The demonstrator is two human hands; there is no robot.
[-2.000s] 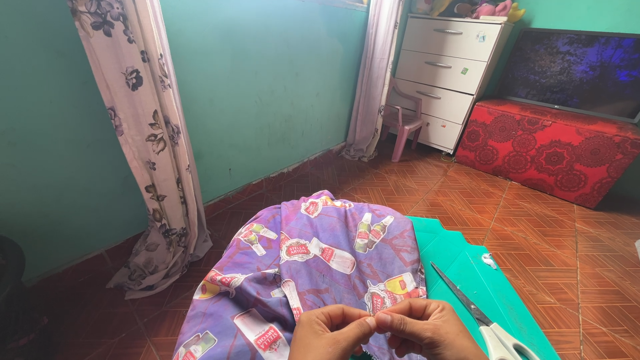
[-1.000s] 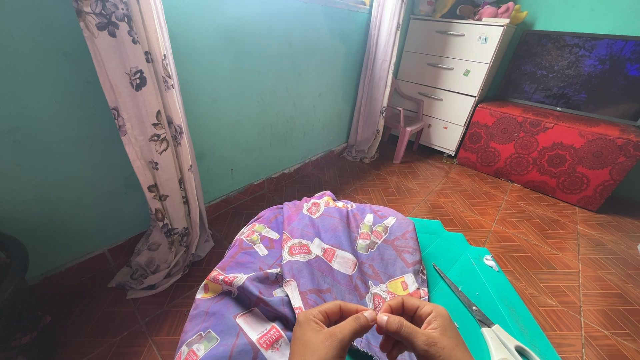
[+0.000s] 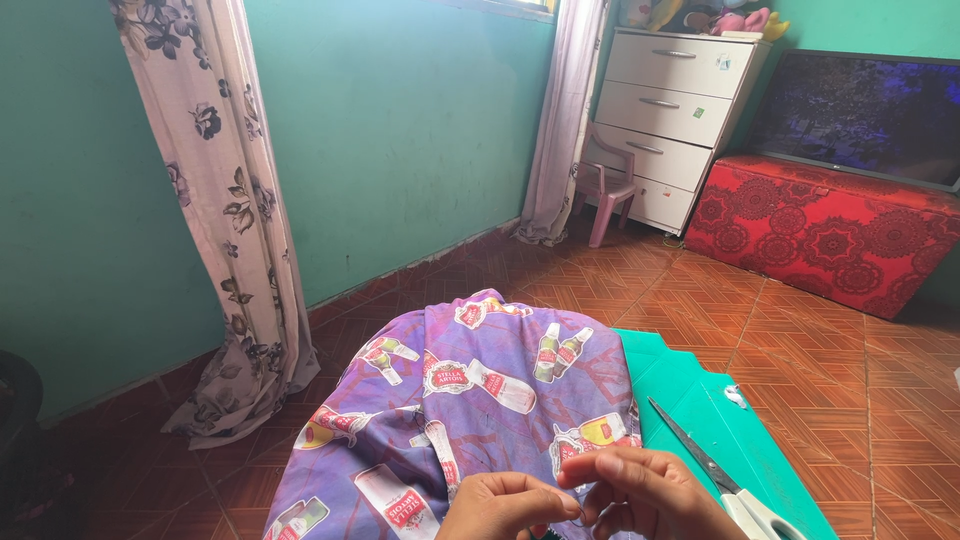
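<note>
A purple cloth point(image 3: 517, 360) printed with bottles and glasses lies spread at the bottom centre, with a seam running down it. Over its lower edge is my left hand point(image 3: 510, 506), thumb and forefinger pinched on a thin dark thread or needle, too small to tell which. My right hand point(image 3: 637, 487) is just beside it, forefinger and thumb apart, other fingers curled near the thread; whether it holds any of it cannot be seen. Scissors with white handles point(image 3: 750, 514) rest on a green board or sheet point(image 3: 697, 382) to the right of the cloth.
A small white scrap point(image 3: 735, 396) lies on the green surface. Beyond the tiled floor point(image 3: 660, 300) stand a pink child's chair point(image 3: 607, 187), a white chest of drawers point(image 3: 675, 90) and a red patterned box point(image 3: 817, 225) bearing a television point(image 3: 862, 120). A floral curtain point(image 3: 225, 225) hangs at left.
My fingertips were together in both earlier frames; now my right forefinger and thumb have parted from my left fingertips. The cloth and scissors have stayed in place.
</note>
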